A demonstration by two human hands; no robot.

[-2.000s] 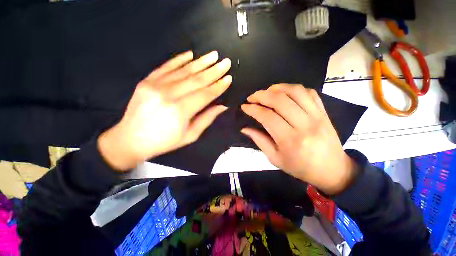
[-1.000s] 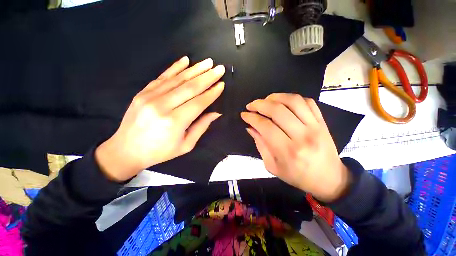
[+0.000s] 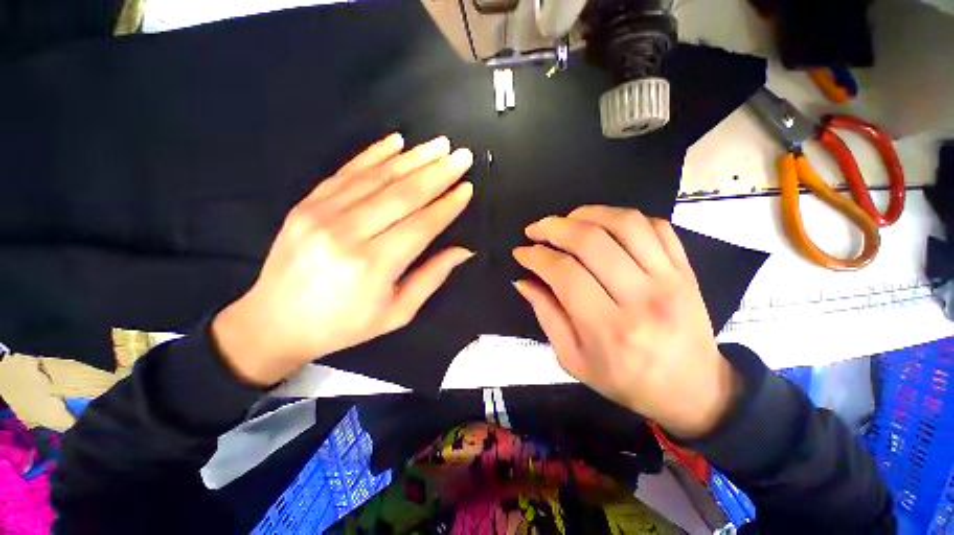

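Observation:
A large black garment panel (image 3: 209, 136) lies flat over the machine table, with a curved notch at its front edge and a pointed corner at the right. My left hand (image 3: 356, 256) rests flat on the panel, left of the needle area, fingers pointing up and right. My right hand (image 3: 622, 308) rests on the panel to the right, fingers slightly bent. A narrow strip of cloth shows between the hands. The presser foot (image 3: 504, 90) stands above them, under the sewing machine head (image 3: 460, 26). A small light mark shows on the cloth below the foot.
A ribbed knob (image 3: 635, 108) is right of the foot. Snips with red and orange handles (image 3: 832, 193) lie at the right on the white table (image 3: 805, 303). Blue plastic baskets (image 3: 910, 428) are low at right and left (image 3: 330, 481). My patterned lap clothing is below.
The view has shifted, so more of the machine head shows at the top. Both hands keep nearly the same pose on the panel.

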